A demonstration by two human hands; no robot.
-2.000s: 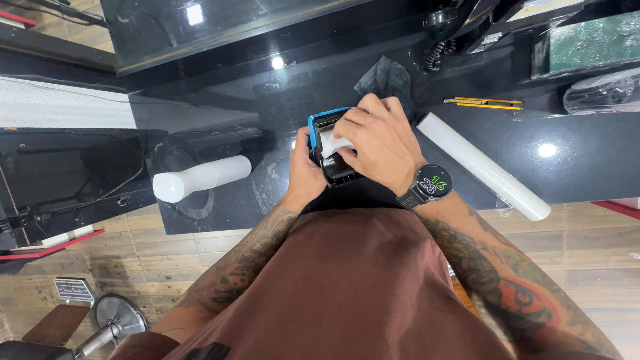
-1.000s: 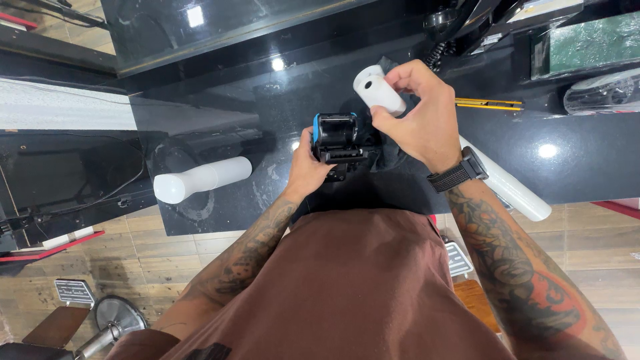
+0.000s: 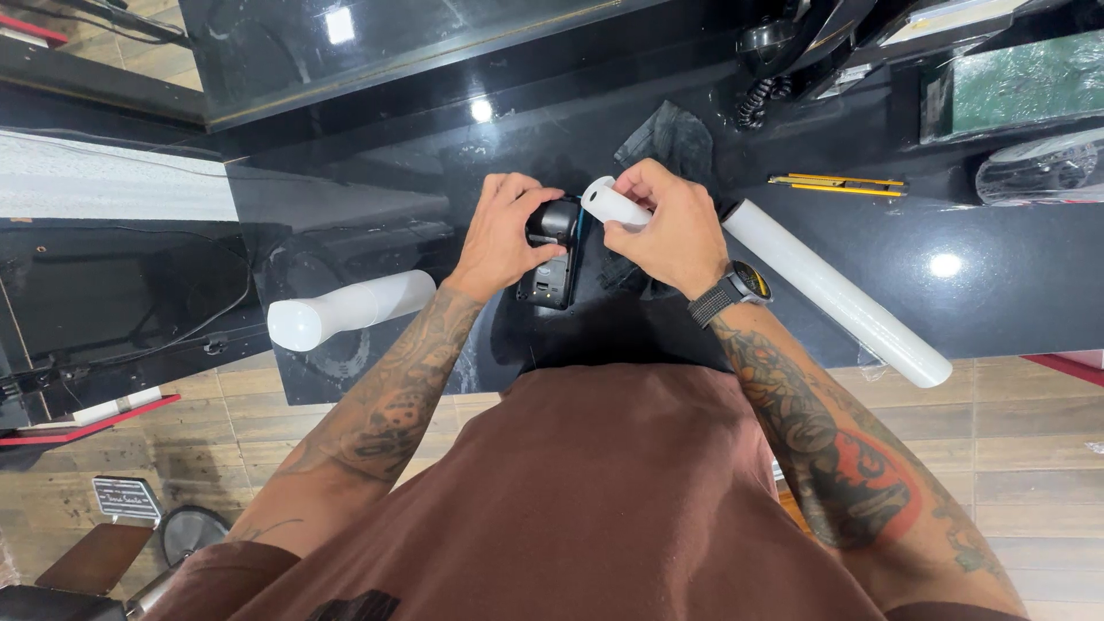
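Observation:
My left hand (image 3: 509,231) grips the upper end of a black handheld card terminal (image 3: 546,274), which lies on the dark counter with its back up and a blue edge along its right side. Just right of it, my right hand (image 3: 668,226) holds a small roll of white paper (image 3: 614,205) by its side, with the dark core hole facing the terminal. A crumpled black cloth (image 3: 673,142) lies behind and under my right hand. The roll's tip is close to the terminal's top; whether they touch I cannot tell.
On the glossy black counter (image 3: 414,224), a white bottle (image 3: 349,309) lies to the left. A long white roll (image 3: 837,291) lies at the right, near a yellow utility knife (image 3: 837,185). Farther right are a plastic-wrapped roll (image 3: 1044,170), a green wrapped item (image 3: 1026,86) and a black telephone (image 3: 776,43).
The small roll came out of the open terminal and moved right, then back beside it. My left hand has turned the terminal over onto the counter, its back now up.

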